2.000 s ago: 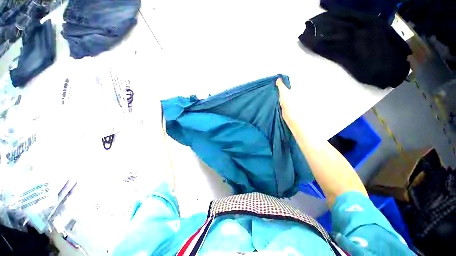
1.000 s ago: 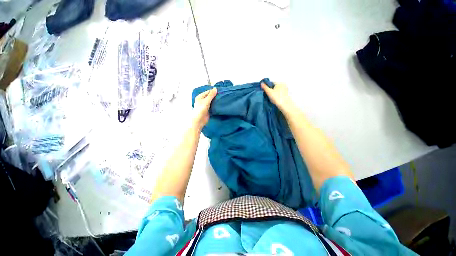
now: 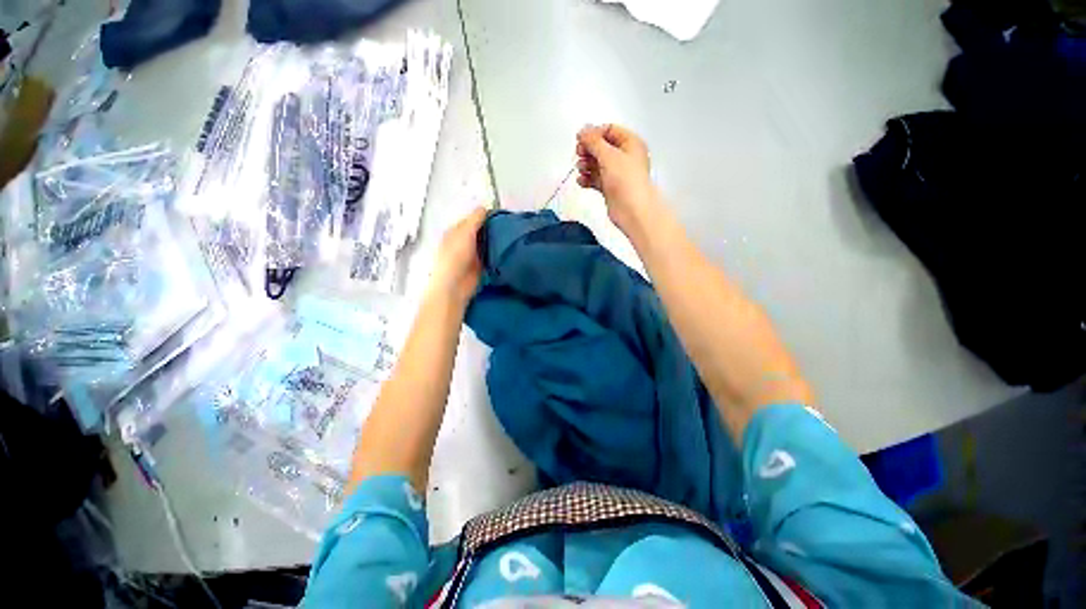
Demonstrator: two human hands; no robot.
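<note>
The teal garment [image 3: 572,345] lies bunched in front of me, from the middle of the table down to my lap. My left hand [image 3: 467,246] grips its upper left edge; the fingertips are partly hidden by the cloth. My right hand [image 3: 610,164] is above and to the right of the garment's top, off the cloth. Its fingertips pinch a very thin reddish thread [image 3: 560,188], which runs down to the garment's top edge.
Clear polybags with black print [image 3: 322,155] and more bags [image 3: 107,274] cover the left of the white table [image 3: 774,155]. Black garments [image 3: 977,238] lie at right. Dark blue garments [image 3: 161,30] and a white piece [image 3: 673,12] lie at the far side. A blue bin [image 3: 905,469] is below the right edge.
My right hand has let go of the garment's top edge and moved up, now pinching a thread. My left hand keeps hold at the left. The white piece shows more at the far side.
</note>
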